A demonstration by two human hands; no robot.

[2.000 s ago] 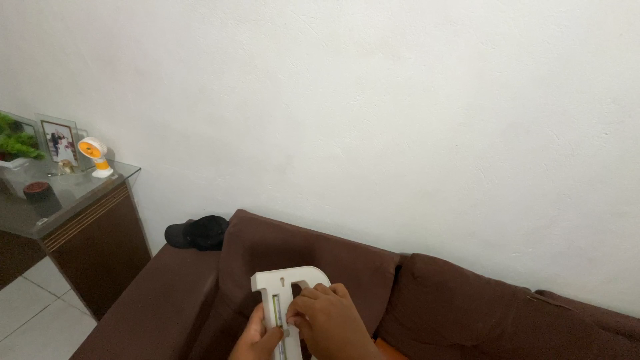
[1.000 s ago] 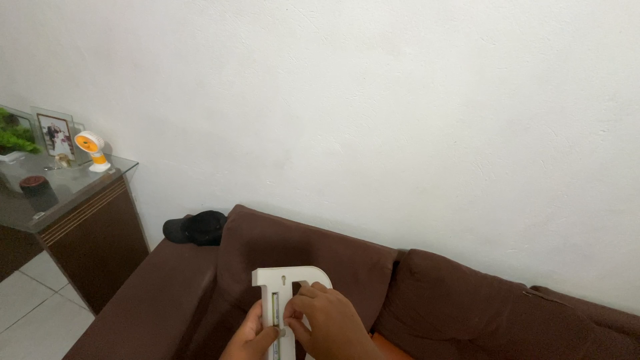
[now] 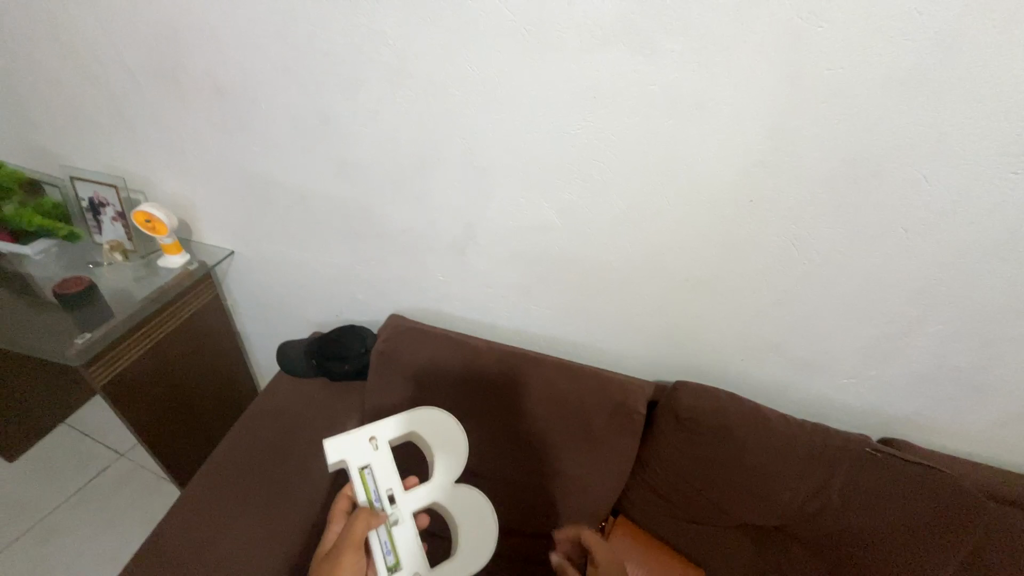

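Note:
A white letter B [image 3: 474, 524], seemingly plastic, is held in my left hand [image 3: 348, 532], with the thumb on its upright bar and fingertips showing through its openings. In that bar is a long slot with green and white batteries [image 3: 386, 548] end to end, a small switch-like part and a keyhole-shaped hole near the top. My right hand [image 3: 588, 550], blurred, is apart from the letter, beside an orange-brown leather-like item [image 3: 650, 552] on the sofa. Whether its fingers hold anything cannot be told.
A brown sofa [image 3: 512, 368] runs along the white wall. On its left arm lies a black cap [image 3: 340, 352]. At the left, a glass-topped cabinet [image 3: 160, 296] bears a small orange and white fan [image 3: 164, 232], a framed photo [image 3: 102, 212], a green plant [image 3: 28, 208] and a dark round container [image 3: 74, 290].
My right hand has left the letter and moved right, to beside the orange-brown item. The letter in my left hand has tilted, and both its openings now show.

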